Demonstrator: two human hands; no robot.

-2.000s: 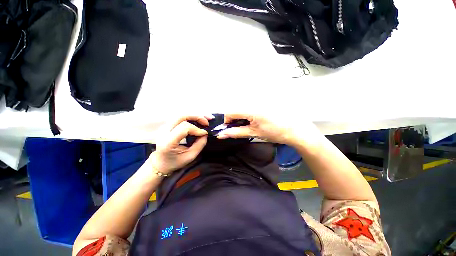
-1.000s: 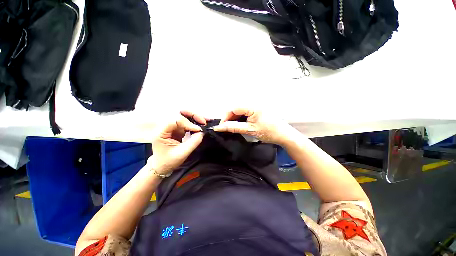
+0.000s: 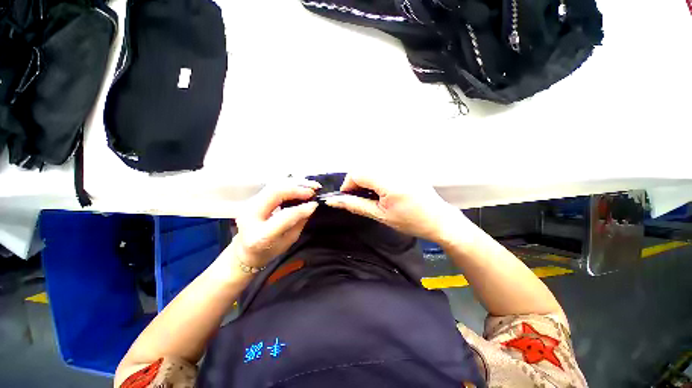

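Note:
A black fabric piece is bunched at the table's front edge, over my lap, its lower part merging with my dark apron. My left hand pinches its edge between thumb and fingers. My right hand is close by on the right, fingertips almost touching the left ones, also pinching the fabric. A thin pale line shows between the fingertips; whether it is a tool, zipper or seam cannot be told. Dark material shows inside the right fingers.
A flat black panel with a white label lies at upper left on the white table. A heap of black bag pieces is at far left, zippered black bag bodies at upper right. Blue bins stand below.
Both hands have shifted slightly and the fingers have closed in on the fabric edge. The right fingers are more bent than a second ago. The pieces on the table have not moved.

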